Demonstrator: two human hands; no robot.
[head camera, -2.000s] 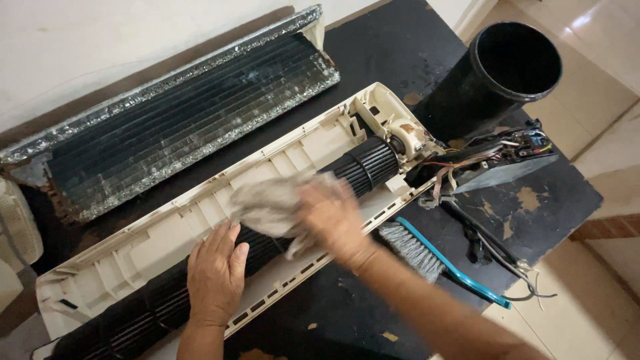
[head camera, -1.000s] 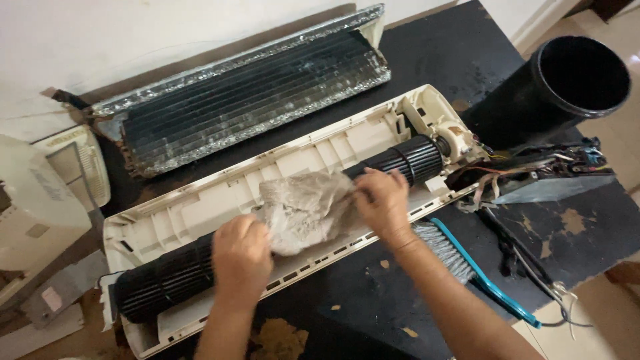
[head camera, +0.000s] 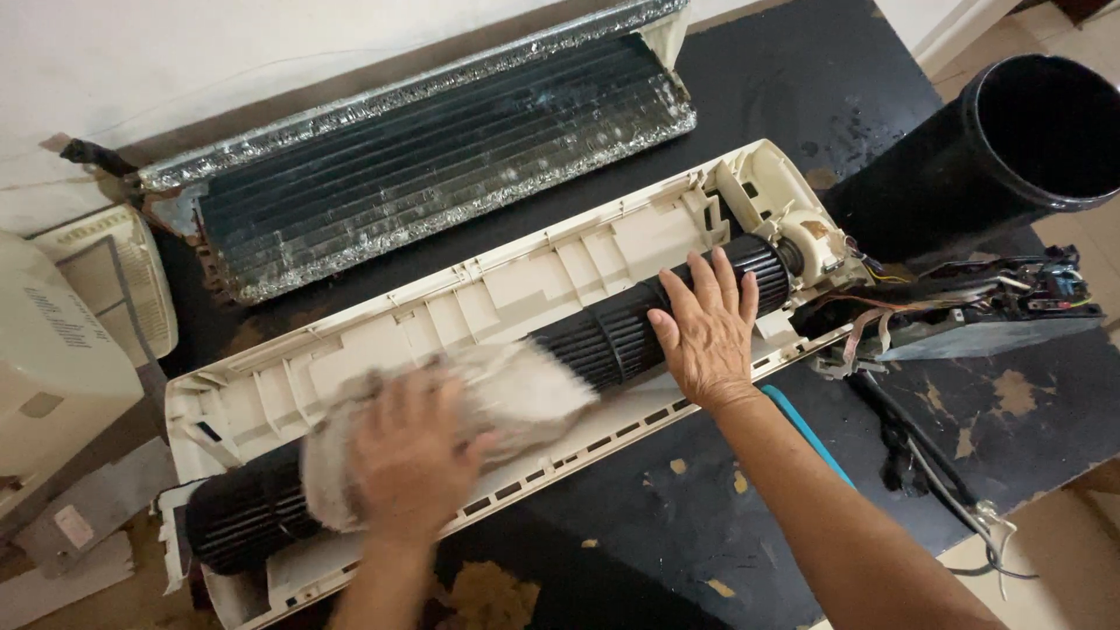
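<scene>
A black cross-flow fan roller (head camera: 612, 337) lies lengthwise in the cream plastic base of an air conditioner's indoor unit (head camera: 534, 289). My left hand (head camera: 416, 446), blurred, presses a pale cloth (head camera: 516, 394) against the roller's left half; the cloth spreads out to the right of the fingers. On the roller's right part rests my right hand (head camera: 713, 328), palm down with fingers apart and nothing held. Just beyond it, at the roller's right end, sits the cream fan motor housing (head camera: 809, 245).
Behind the base lies a finned evaporator coil (head camera: 437, 166). A black cylindrical bucket (head camera: 962, 166) and an electronics box with wires (head camera: 980, 324) stand at right. A teal brush handle (head camera: 805, 433) and black cables (head camera: 919, 455) lie in front. Cream covers (head camera: 57, 359) are at left.
My right hand has let go of the cloth and lies flat on the roller, where one second ago it held the cloth's right side. My left hand stays with the cloth.
</scene>
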